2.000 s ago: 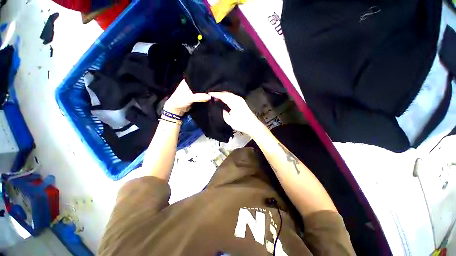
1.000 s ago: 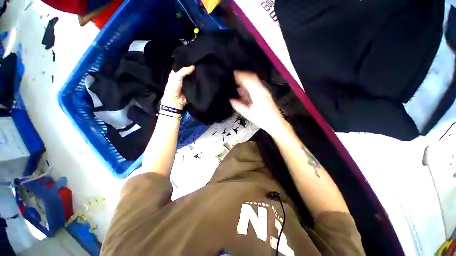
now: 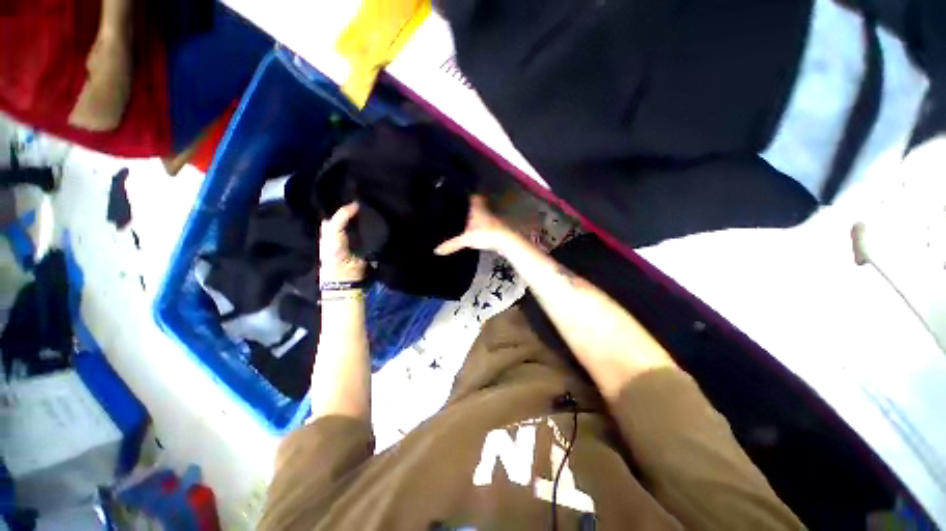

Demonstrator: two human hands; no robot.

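Note:
A dark bundle of black cloth (image 3: pixel 399 197) is held up over the right side of the blue plastic crate. My left hand (image 3: pixel 340 247) grips the left side of the bundle, thumb on top and the other fingers hidden by the cloth. My right hand (image 3: pixel 479 230) is at the bundle's right side with thumb and fingers spread; whether it touches the cloth is hard to tell. The blue crate (image 3: pixel 223 363) stands left of my lap, with black pieces (image 3: pixel 272 249) and pale grey-white pieces (image 3: pixel 259 327) inside.
The white table (image 3: pixel 716 275) with a magenta edge runs diagonally on the right. A large black panel (image 3: pixel 643 104) with pale patches lies on it. A yellow piece (image 3: pixel 379 42) hangs over its edge. Another person's arm (image 3: pixel 107 73) shows upper left. Scraps litter the floor.
The view has shifted, bringing another person's arm into sight. My right hand, close at the cloth two seconds ago, is now spread at its right side. My left hand keeps hold of the bundle.

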